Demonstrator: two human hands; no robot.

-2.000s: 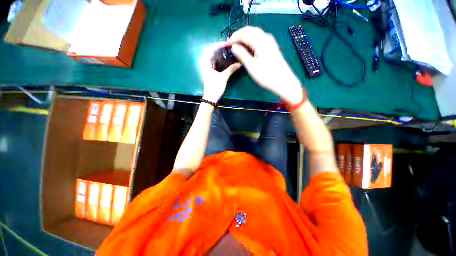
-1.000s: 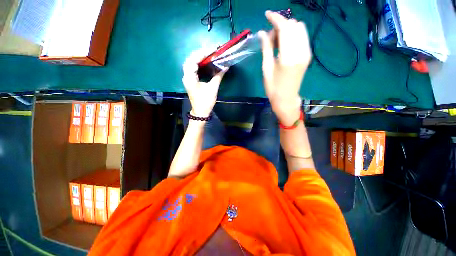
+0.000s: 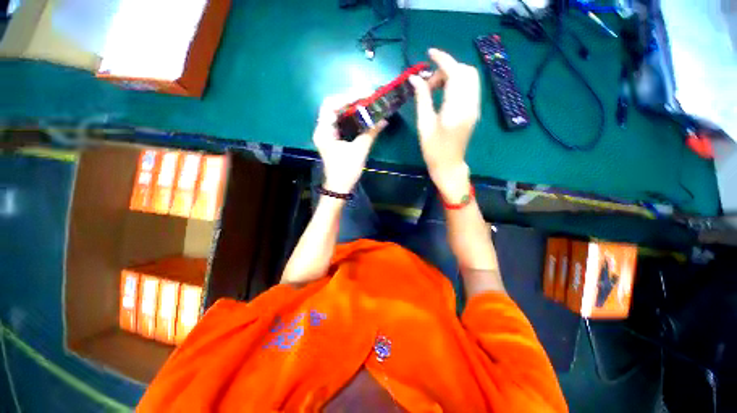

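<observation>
A dark pack with a red upper edge and shiny, plastic-like patches [image 3: 380, 102] is held tilted above the green bench, its right end higher. My left hand [image 3: 343, 149] grips its lower left end. My right hand [image 3: 448, 117] has its thumb and index finger closed on its upper right end. The fingers and glare hide parts of the pack, and its contents cannot be told.
A black remote [image 3: 503, 85] and a looped black cable [image 3: 572, 145] lie right of my hands. An open orange box [image 3: 194, 50] stands back left. Below the bench are a brown carton [image 3: 95, 234] with orange boxes, left, and more orange boxes [image 3: 610, 278], right.
A second ago my right hand was apart from the pack's end, beside clear plastic; now its fingers are on that end. The remote is uncovered again. The view has shifted.
</observation>
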